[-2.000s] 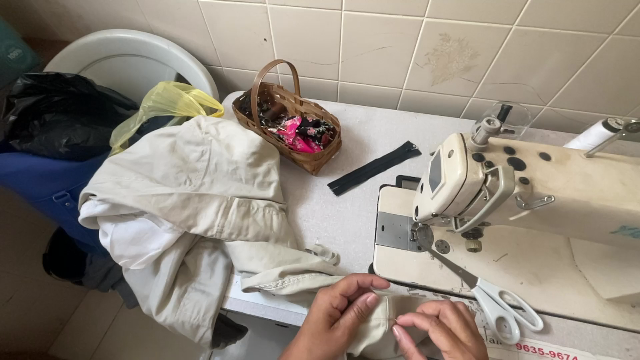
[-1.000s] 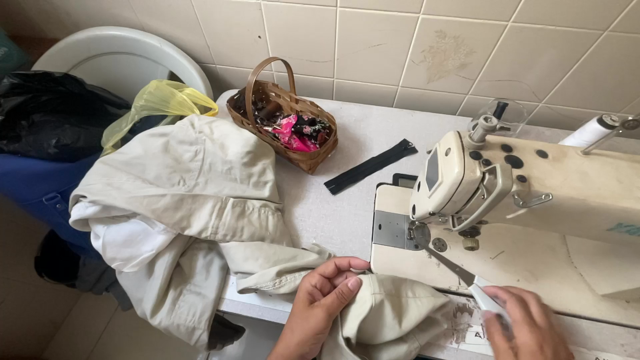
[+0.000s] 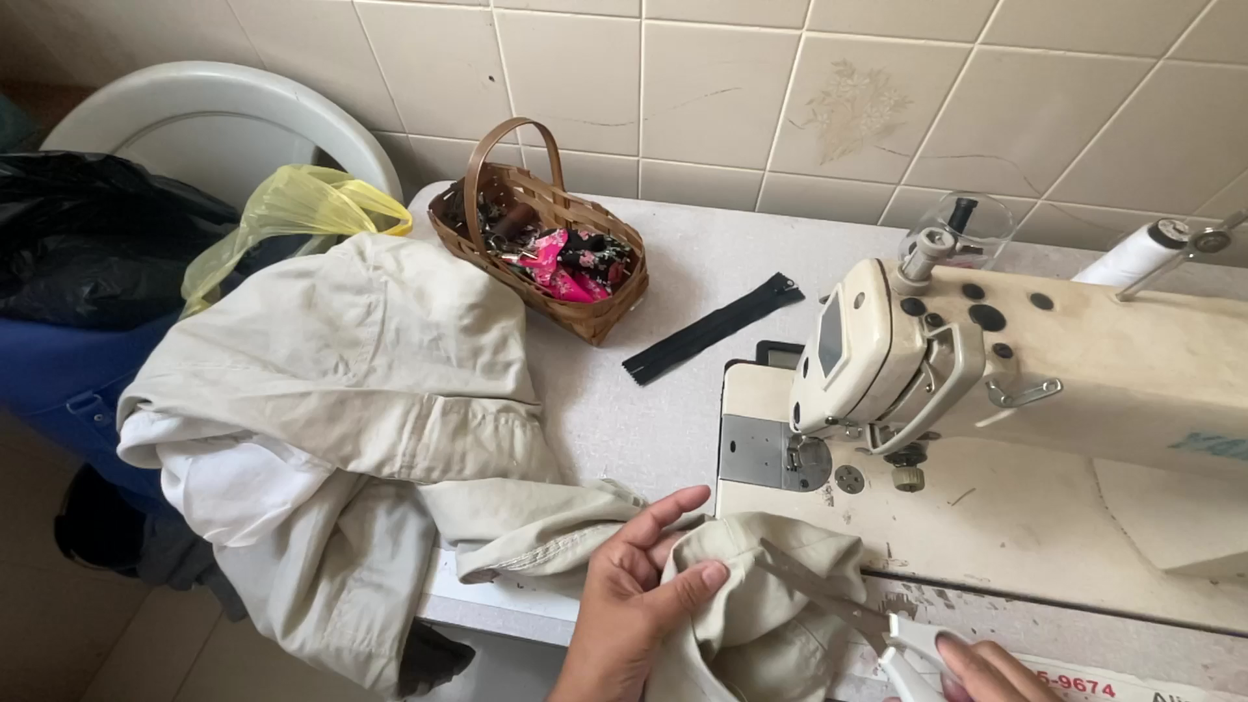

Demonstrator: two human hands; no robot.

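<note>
Beige trousers (image 3: 351, 341) lie in a heap over the left part of the table, one end reaching to the front edge. My left hand (image 3: 648, 585) pinches that end between thumb and fingers. My right hand (image 3: 985, 673), partly cut off by the lower frame edge, grips the white handles of a pair of scissors (image 3: 858, 614). Their metal blades lie against the beige cloth, right of my left hand; whether they are cutting cannot be told. A sewing machine (image 3: 1102, 351) stands to the right. Behind the cloth lies a black zipper (image 3: 714, 329).
A wicker basket (image 3: 619, 317) with patterned cloth and small items stands at the back, near the tiled wall (image 3: 712, 107). To the left are a pale round tub (image 3: 375, 146), a yellow plastic bag (image 3: 283, 214) and a black bag (image 3: 97, 234). A white thread spool (image 3: 1131, 255) stands behind the machine.
My right hand has left the cloth and taken hold of the scissors, which lay on the machine's bed. The scissors have moved down to the cloth. My left hand keeps hold of the cloth.
</note>
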